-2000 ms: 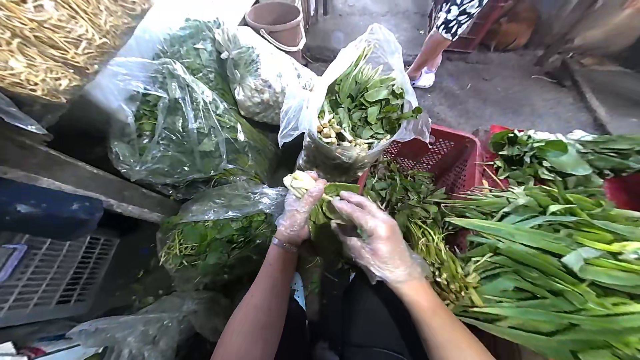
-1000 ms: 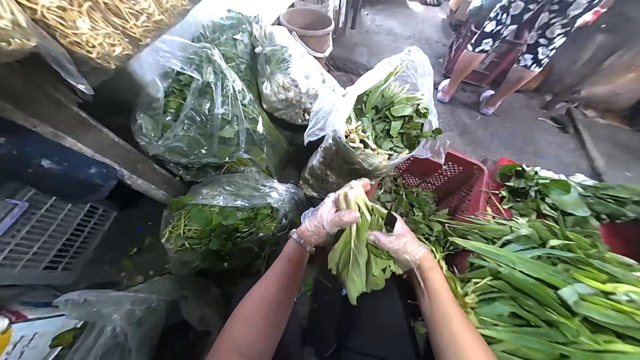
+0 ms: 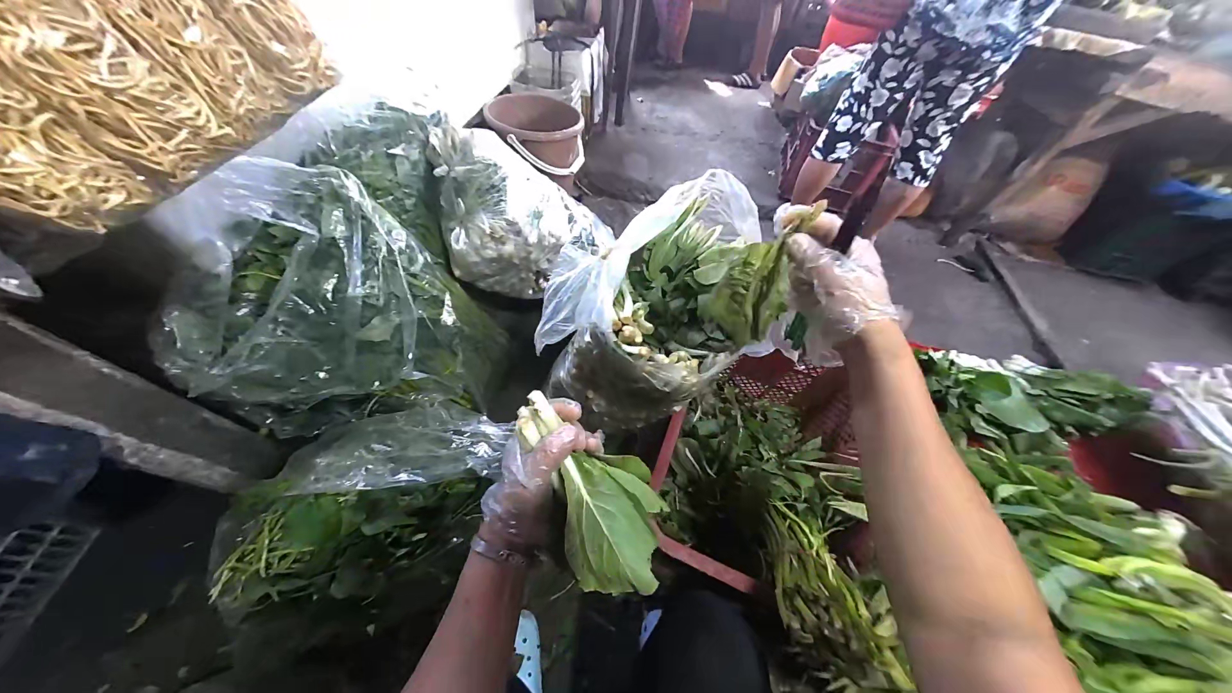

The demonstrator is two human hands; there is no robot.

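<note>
My left hand [image 3: 539, 467], in a clear plastic glove, is closed around the pale stems of a small bunch of leafy greens [image 3: 606, 515], whose leaves hang down to the right. Farther forward, my gloved right hand [image 3: 837, 279] grips yellowish-green leaves [image 3: 756, 294] beside the mouth of an upright clear plastic bag [image 3: 640, 380]. Bunched greens with pale root ends [image 3: 674, 279] fill that bag. A red plastic crate [image 3: 707, 563] of leafy greens lies below my right hand.
Large clear bags of greens [image 3: 327, 289] stand at left, near a brown bucket [image 3: 539, 130]. Long-leafed greens [image 3: 1126, 577] are piled at lower right. Yellowish strands [image 3: 144, 96] lie upper left. A person in patterned trousers [image 3: 910, 96] stands by a red crate at the back.
My hands have moved apart. The right one has gone forward and right with leaves in it, while the left keeps a bunch of greens. The view has tilted up.
</note>
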